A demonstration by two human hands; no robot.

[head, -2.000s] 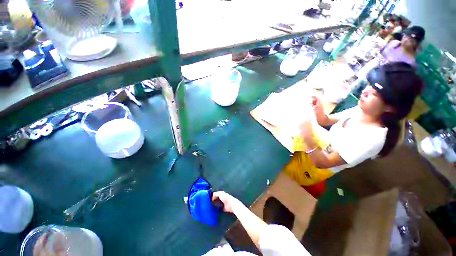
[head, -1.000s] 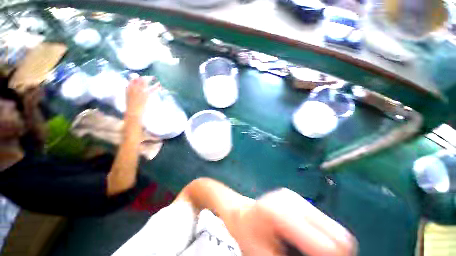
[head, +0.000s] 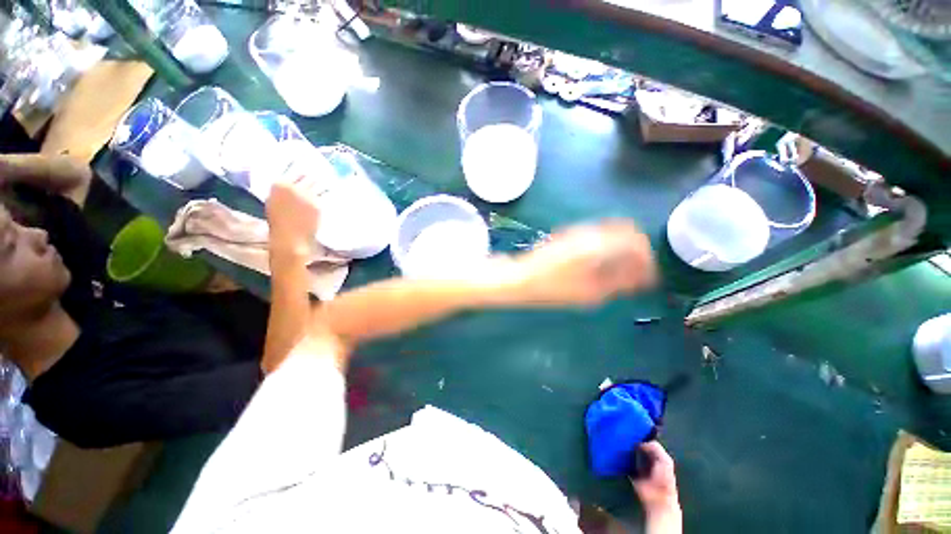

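Note:
My right hand (head: 655,480) is low in the picture, gripping the edge of a bright blue cloth (head: 623,426) with a dark rim, over the green bench. My left hand (head: 617,261) is stretched out to the right over the bench and blurred; its fingers are not clear, and I see nothing in it. Clear tanks with white bases stand around it: one (head: 717,227) to its right, one (head: 501,159) above it, and one (head: 442,232) at the left, partly hidden by my left forearm.
A coworker in black (head: 156,365) at the left reaches among a row of tanks (head: 349,214) beside a beige cloth (head: 224,232). A green-framed shelf (head: 667,37) crosses the top, with a slanted support (head: 803,266) at the right. A yellow pad (head: 926,488) lies at the lower right edge.
The view has swung left, then slightly back right. My left hand has moved from low in front out over the bench. The blue cloth in my right hand is in clear view again.

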